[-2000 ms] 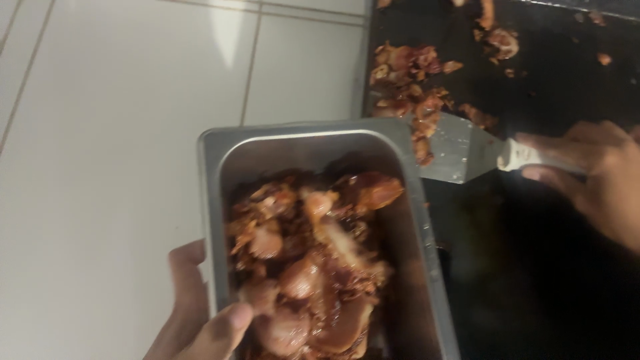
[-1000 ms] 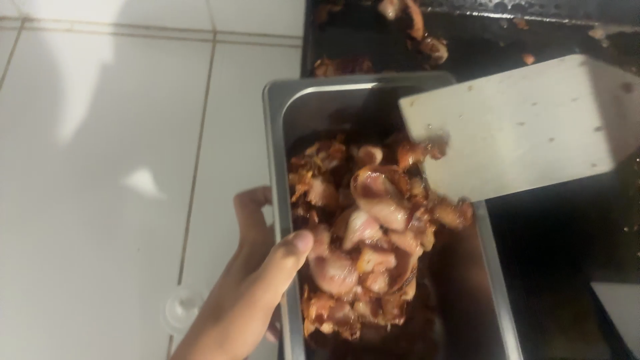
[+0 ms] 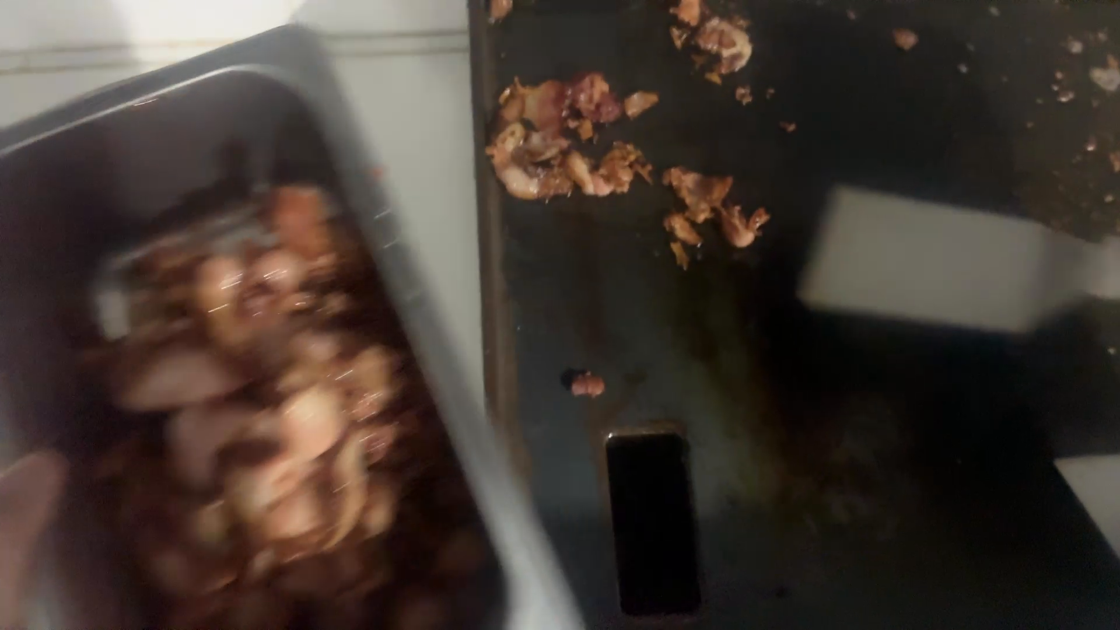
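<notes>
At the left edge, my left hand [image 3: 28, 525] holds the side of a deep metal pan [image 3: 411, 289], its thumb at the wall. The pan is tilted and blurred. Inside lie pieces of cooked meat [image 3: 306, 429]. A metal spatula's blade [image 3: 927, 262] hangs blurred over the dark flat griddle [image 3: 840, 490] at the right, apart from the pan. My right hand is out of frame. Several meat scraps [image 3: 560, 136] sit near the griddle's left edge, with a smaller group [image 3: 713, 210] to their right.
A dark rectangular slot [image 3: 652, 521] opens in the griddle's lower part, below one small scrap [image 3: 588, 383]. The griddle's raised left edge [image 3: 494, 289] runs beside white tiles [image 3: 411, 114]. Further crumbs are scattered at the upper right. A pale corner [image 3: 1094, 490] shows at the right edge.
The spatula blade, over the pan one second ago, is now away from it to the right, over the griddle. The pan has moved left in the view. My right hand has left the view since two seconds ago.
</notes>
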